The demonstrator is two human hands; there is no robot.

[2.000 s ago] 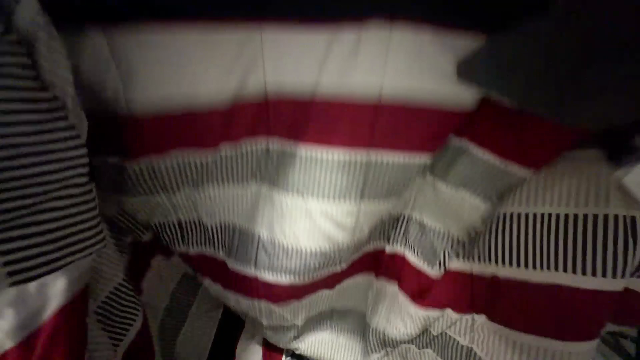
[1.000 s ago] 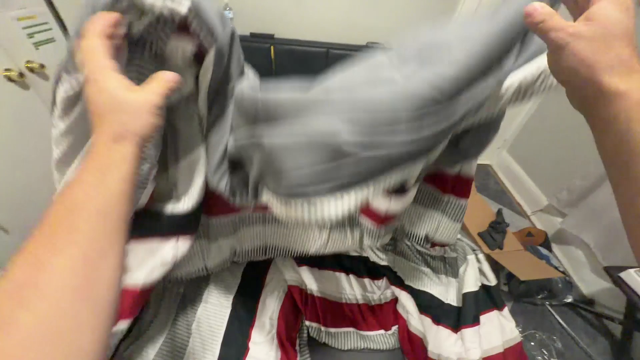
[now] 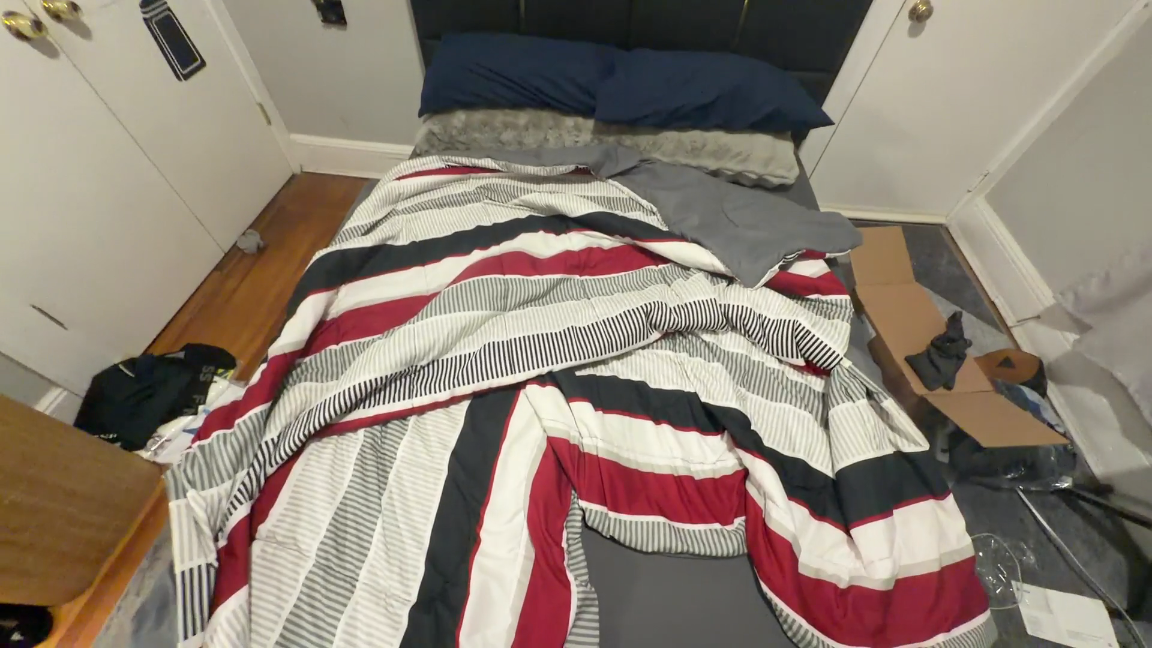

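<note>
Neither of my hands shows in the head view now. A striped comforter (image 3: 504, 279) in red, white, black and gray lies rumpled over the bed, with folds across its middle. Its plain gray underside (image 3: 720, 211) is turned up at the upper right. Near the bottom, a gap in the comforter bares the dark gray sheet (image 3: 670, 594). Two navy pillows (image 3: 517, 76) rest against the dark headboard (image 3: 585, 18), and a gray plush pillow or blanket (image 3: 720, 153) lies in front of them.
Right of the bed stands an open cardboard box (image 3: 900, 333) with a dark cloth (image 3: 943, 351) on it. Dark clothing and bags (image 3: 148, 391) lie on the wood floor at left, near white doors (image 3: 108, 189). A wooden furniture piece (image 3: 72, 495) stands at lower left.
A second ago both hands were raised with the comforter lifted in front of the view. The comforter now lies down on the bed, and both hands have left the view.
</note>
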